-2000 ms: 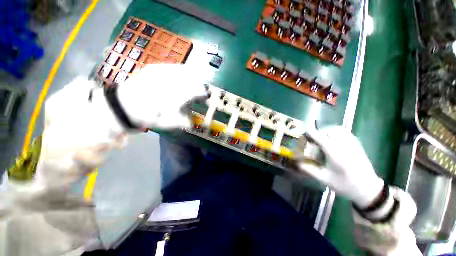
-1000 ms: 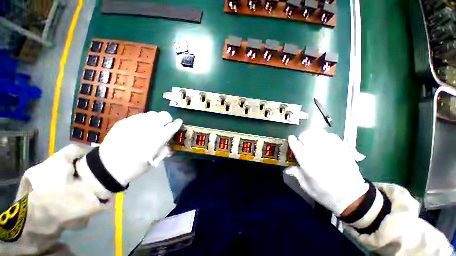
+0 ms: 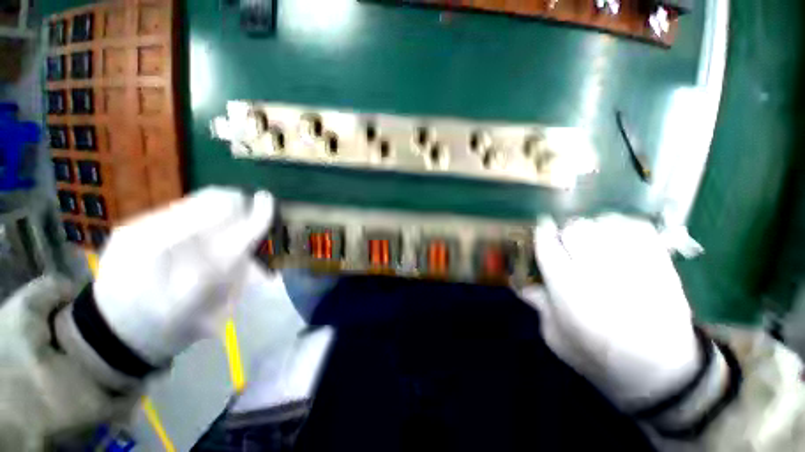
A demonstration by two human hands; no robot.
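The lower fixture [image 3: 406,238], a pale bar with red-orange showing in its dark square windows, lies along the bench's front edge. My left hand [image 3: 181,265], in a white glove, grips its left end. My right hand [image 3: 618,309], also gloved, grips its right end. The fingers cover both ends of the bar. The upper fixture [image 3: 344,141], a pale bar with brassy round studs, lies separately behind it on the green bench. The picture is blurred.
The orange-brown grid tray [image 3: 119,110] with black square inserts is at the left. A loose black piece [image 3: 258,15] lies at the back. A strip rack [image 3: 565,15] is cut off at the top. A thin dark tool [image 3: 633,150] lies at the right near the pale rail [image 3: 697,132].
Two seconds ago the two bars were together in my hands; one second ago they lay apart. Since then the view has come closer, and both hands remain at the lower fixture's ends.
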